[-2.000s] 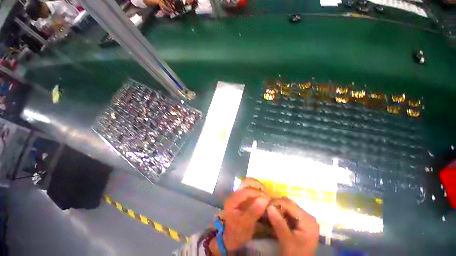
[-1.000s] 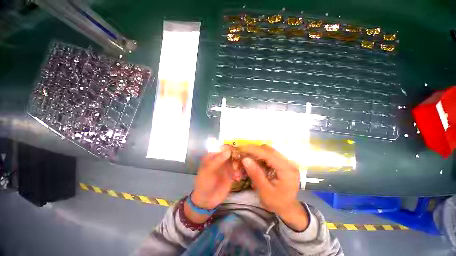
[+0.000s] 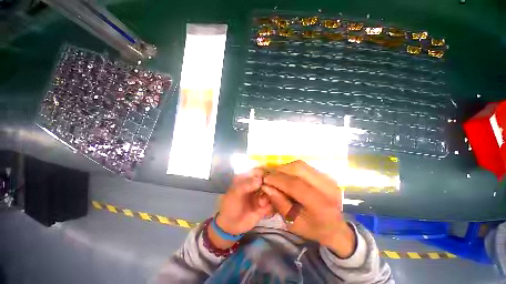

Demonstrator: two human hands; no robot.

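My left hand (image 3: 239, 206) and my right hand (image 3: 310, 206) are bare and meet fingertip to fingertip at the front edge of the bench. A small dark and gold component (image 3: 263, 183) is pinched between the fingertips, mostly hidden by them. Another small amber-dark bit (image 3: 291, 214) shows against my right palm, under the curled fingers. No tweezers can be made out. The yellow adhesive sheet (image 3: 373, 173) lies just behind my hands, partly glared white.
A large clear blister tray (image 3: 344, 89) has gold parts along its far edge. A crowded supply tray (image 3: 100, 111) and a white strip (image 3: 198, 102) lie left. A metal bar (image 3: 105, 25) is upper left, a red box (image 3: 488, 138) right, blue bins (image 3: 410, 226) below the bench.
Since two seconds ago the view has swung down and the trays sit higher and further left in it. In the last second my right fingers have curled further over the component at my left fingertips.
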